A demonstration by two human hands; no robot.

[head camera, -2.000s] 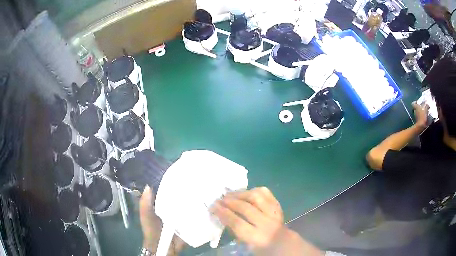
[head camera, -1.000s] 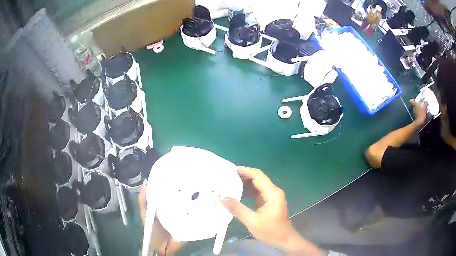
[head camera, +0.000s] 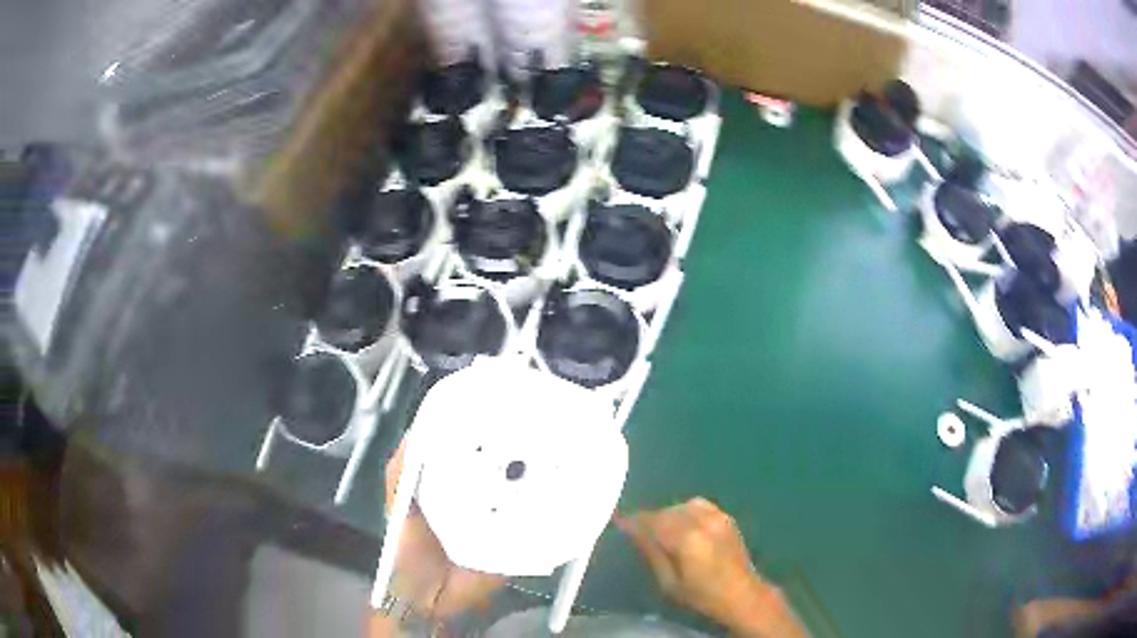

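A white camera unit (head camera: 524, 480) is held up with its rounded-octagonal base facing me. The base has a small dark central hole, and two white antennas point down from it. My left hand (head camera: 436, 561) holds the unit from behind and below at its left side, partly hidden by it. My right hand (head camera: 698, 555) is just right of the unit, fingers curled, with its fingertips close to the base's lower right edge. I cannot tell if they touch it or pinch something small. A thin strand shows below the unit.
Rows of similar units (head camera: 626, 243) stand left and beyond on the green bench (head camera: 798, 374). More units (head camera: 1016, 474) stand at the right, beside a white ring (head camera: 951, 430) and a blue tray (head camera: 1082, 499). Cardboard (head camera: 786, 50) stands behind. Part of a person's arm (head camera: 1060, 616) shows lower right.
The view has turned left, so the bench scene shifts right. My right hand has come off the base's face to beside its edge, fingers more curled. The left hand still holds the unit.
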